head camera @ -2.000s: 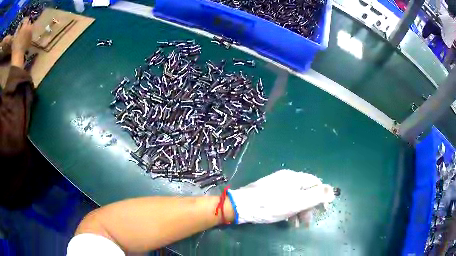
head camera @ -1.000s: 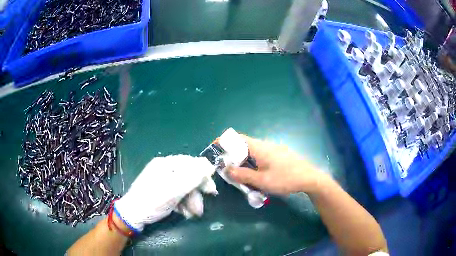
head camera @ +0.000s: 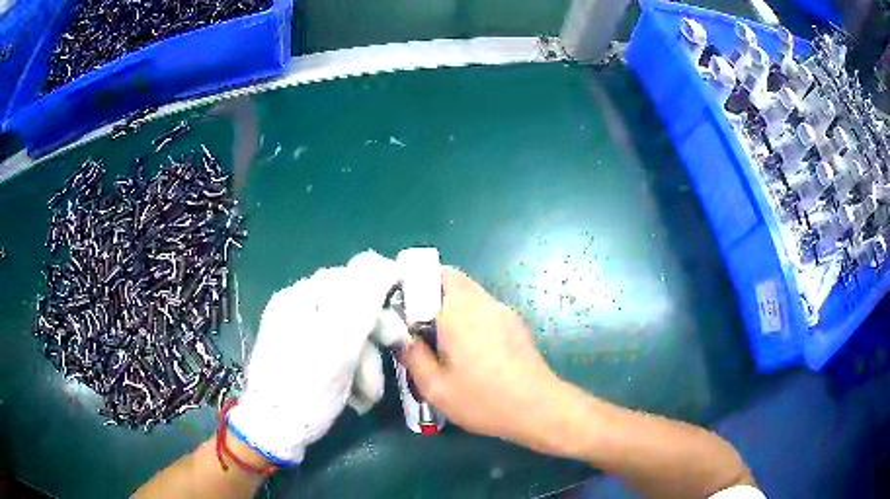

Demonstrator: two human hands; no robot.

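Note:
A white curved unit (head camera: 422,283) stands nearly upright in the picture just above the green bench, its broad white end up and a red spot at its lower end. My right hand (head camera: 488,361), bare, grips it from the right, thumb across its middle. My left hand (head camera: 317,346), in a white knitted glove with a blue cuff edge, has its fingertips at the unit's left side near the white end. Whether the glove holds a small part is hidden by the fingers. A wide pile of black-and-silver parts (head camera: 146,292) lies on the bench at the left.
A blue bin (head camera: 166,93) of dark parts stands beyond the pale rail (head camera: 420,60) at the upper left. A blue tray (head camera: 722,205) with rows of white and silver units stands at the right. A grey post (head camera: 593,29) rises at the rail.
The view has swung right from the pile. My right hand came into view with the unit, which has since turned more upright. My gloved left hand has closed in against it.

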